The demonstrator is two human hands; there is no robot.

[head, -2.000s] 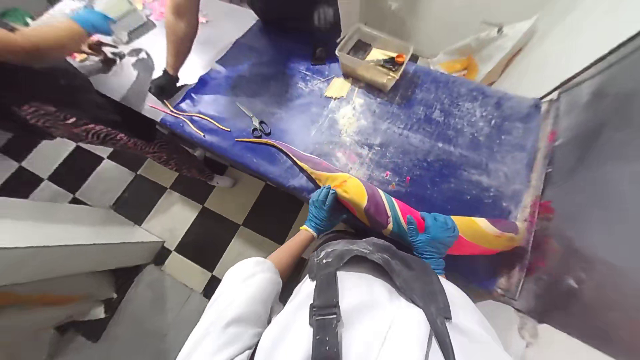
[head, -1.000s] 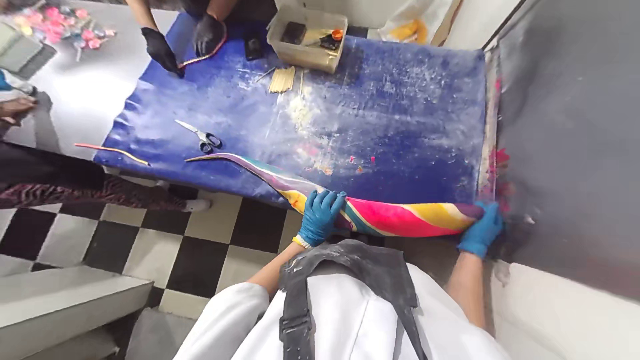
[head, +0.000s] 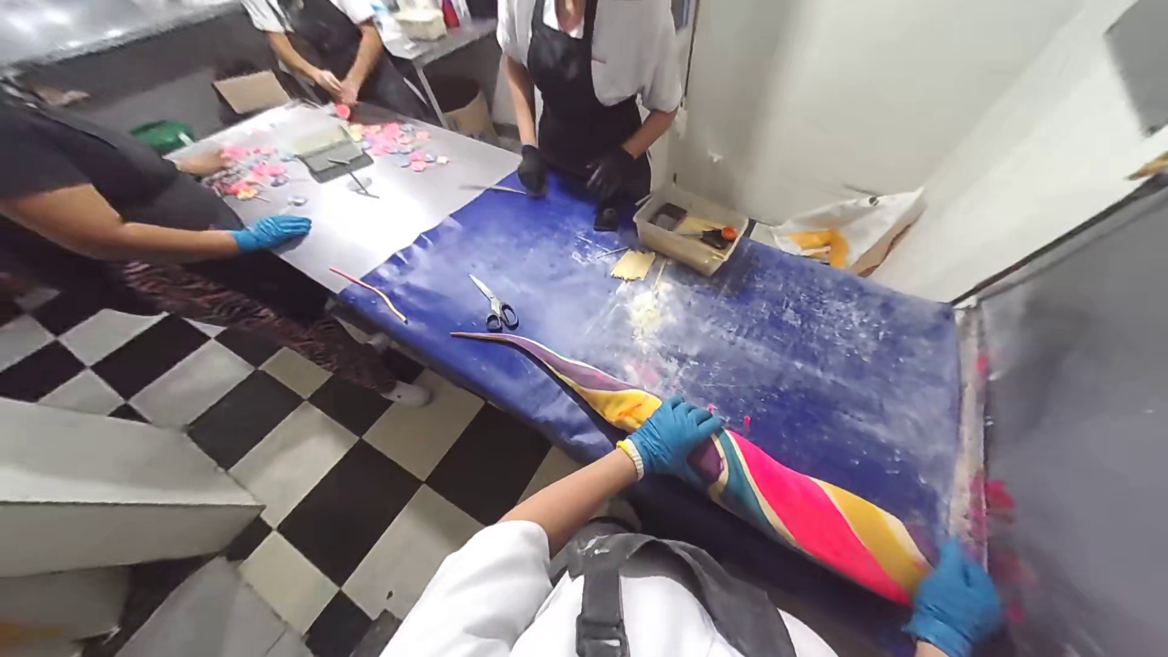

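Observation:
A long tapered roll of striped candy [head: 812, 497], pink, yellow, teal and purple, lies along the near edge of the blue-covered table [head: 803, 338]. My left hand [head: 673, 436], in a blue glove, rests over the roll's middle with the palm down. At the thick right end, my right hand [head: 956, 598], also gloved in blue, lies against the roll's tip; its fingers are partly blurred. The thin end of the roll points left, just below a pair of scissors [head: 497, 308] with black handles. A thin striped strand [head: 370, 292] lies at the table's left edge.
A plastic bin [head: 686, 239] with tools stands at the far edge beside yellowish pieces [head: 633, 265]. Coworkers stand around the far and left sides, one in black gloves [head: 607, 173]. Pink pieces [head: 392, 139] lie on the white table. A dark panel [head: 1086, 392] borders the right side.
My right hand has gone from the roll's middle part to its thick end since two seconds ago. The black-gloved coworker's hands have moved from the left strand. The view has tilted up.

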